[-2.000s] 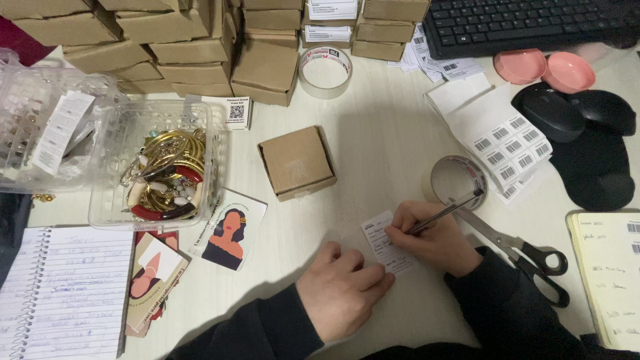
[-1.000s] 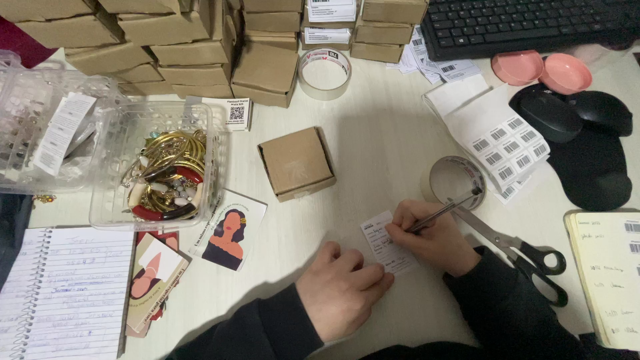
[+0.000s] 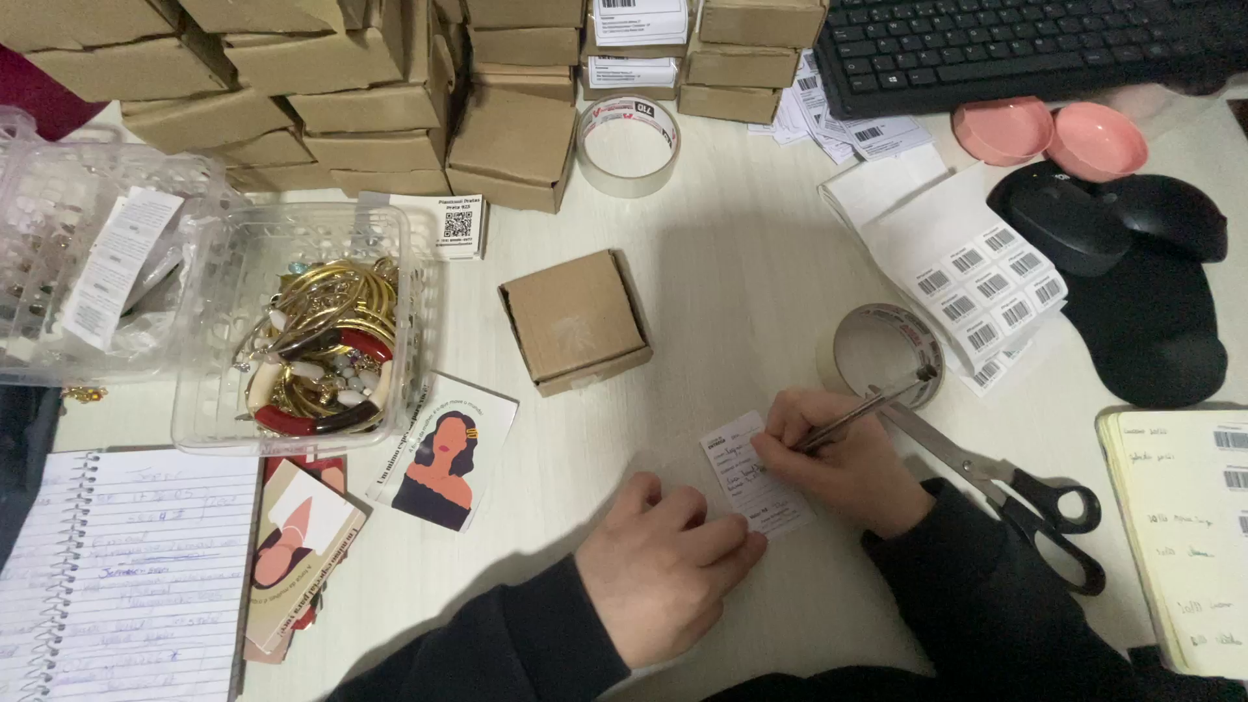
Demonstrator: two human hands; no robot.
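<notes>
My right hand (image 3: 843, 458) grips a pen (image 3: 853, 414), its writing end over a small paper slip (image 3: 756, 478) that bears print and handwriting. The fingertips of my left hand (image 3: 668, 570) rest on the slip's lower left edge, with nothing held between them. A closed small cardboard box (image 3: 575, 322) sits on the table above my hands. Just beyond my right hand lies a roll of clear tape (image 3: 834, 361), partly overlapped by the blade tips of black-handled scissors (image 3: 994, 478).
Stacked cardboard boxes (image 3: 370, 107) line the back beside another tape roll (image 3: 629, 183). At left are a plastic basket of bangles (image 3: 190, 370), illustrated cards (image 3: 453, 458) and a spiral notebook (image 3: 146, 575). Barcode stickers (image 3: 985, 283), a mouse (image 3: 1058, 219), a keyboard (image 3: 1024, 49) and an open notebook (image 3: 1170, 546) occupy the right.
</notes>
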